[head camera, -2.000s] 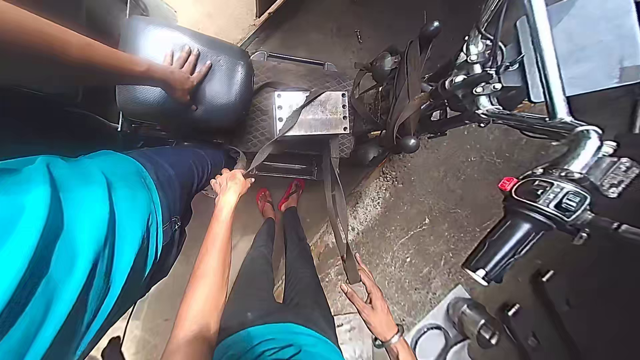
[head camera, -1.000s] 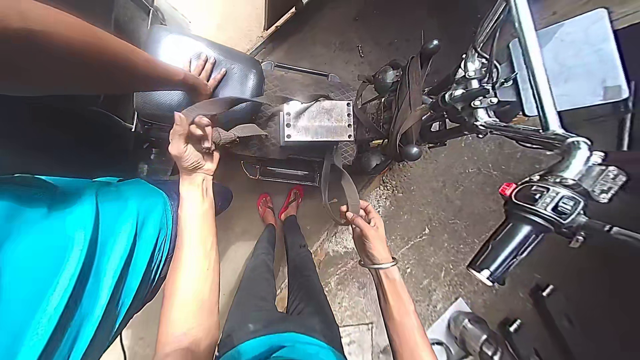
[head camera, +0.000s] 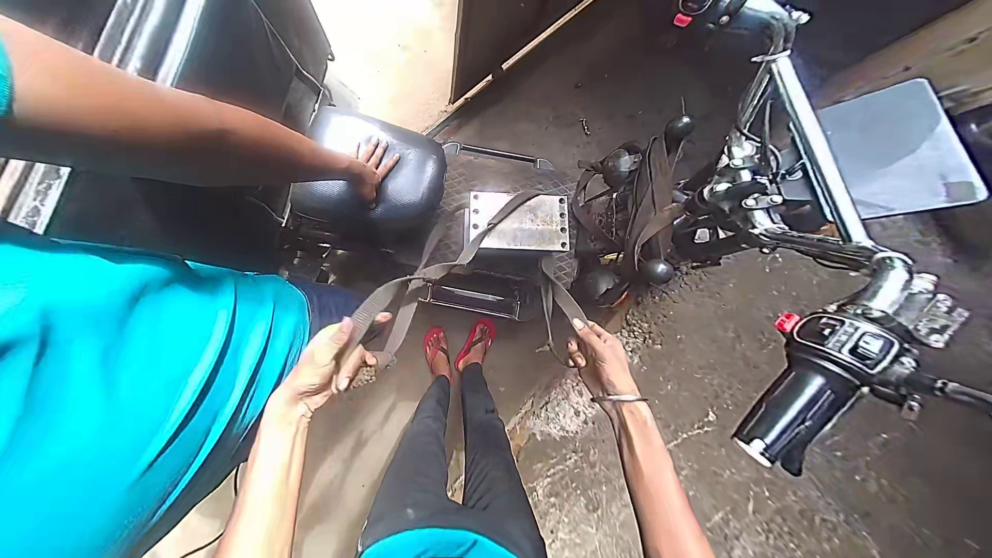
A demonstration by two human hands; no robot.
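Observation:
My left hand [head camera: 329, 360] grips a grey-brown webbing strap [head camera: 387, 291] below the seat's front edge. From there the strap runs up across a metal block [head camera: 519, 223] with rows of holes, which lies on the vehicle's quilted footboard [head camera: 465, 178]. My right hand [head camera: 601, 353] pinches another stretch of strap [head camera: 567, 298] below the block's right end; that stretch hangs in a loop. Whether both stretches are one strap cannot be seen. More straps [head camera: 651, 194] are wound about the dark round-ended parts right of the footboard.
A person in a turquoise shirt [head camera: 139, 372] stands close on the left, one hand [head camera: 374, 169] resting on the black seat [head camera: 418, 174]. Chrome handlebars [head camera: 825, 155] with a black grip [head camera: 798, 411] reach in from the right. My feet in red sandals [head camera: 475, 343] stand beside the footboard.
A second ago the strap in my left hand was raised near the seat; now my left hand is lower and the strap lies diagonally across the block. My right hand still holds its stretch.

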